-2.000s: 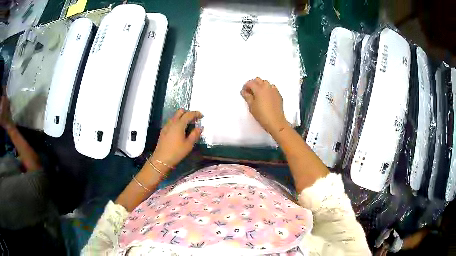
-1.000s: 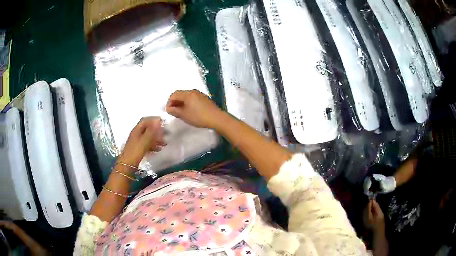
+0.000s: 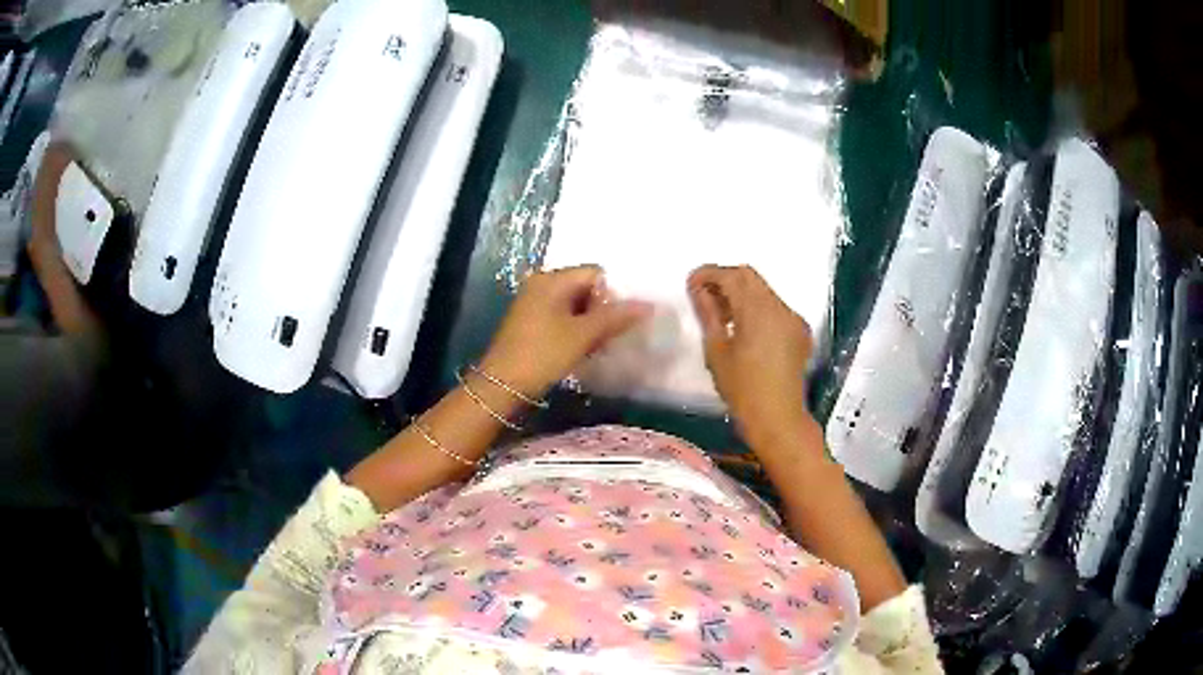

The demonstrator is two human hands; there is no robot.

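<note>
A stack of clear poly bags [image 3: 699, 172] lies flat in front of me, bright and glossy, with a small dark printed mark near its far end. My left hand [image 3: 561, 323] is over the near left part of the stack, fingers bent. My right hand [image 3: 755, 330] is over the near right part, thumb and fingers curled close together. The film is so clear and bright that I cannot tell if either hand pinches a bag.
Several white unbagged units [image 3: 330, 185] lie at left on the dark green table. Several bagged units [image 3: 1049, 343] stand in a row at right under glinting film. A pale board [image 3: 139, 86] is at far left, with a neighbour's arm [image 3: 53, 237] beside it. A brown carton edge [image 3: 864, 16] shows at top.
The view has swung back left after turning right. My hands remain over the near part of the bag stack, now side by side. A neighbour's arm and a white unit show at far left.
</note>
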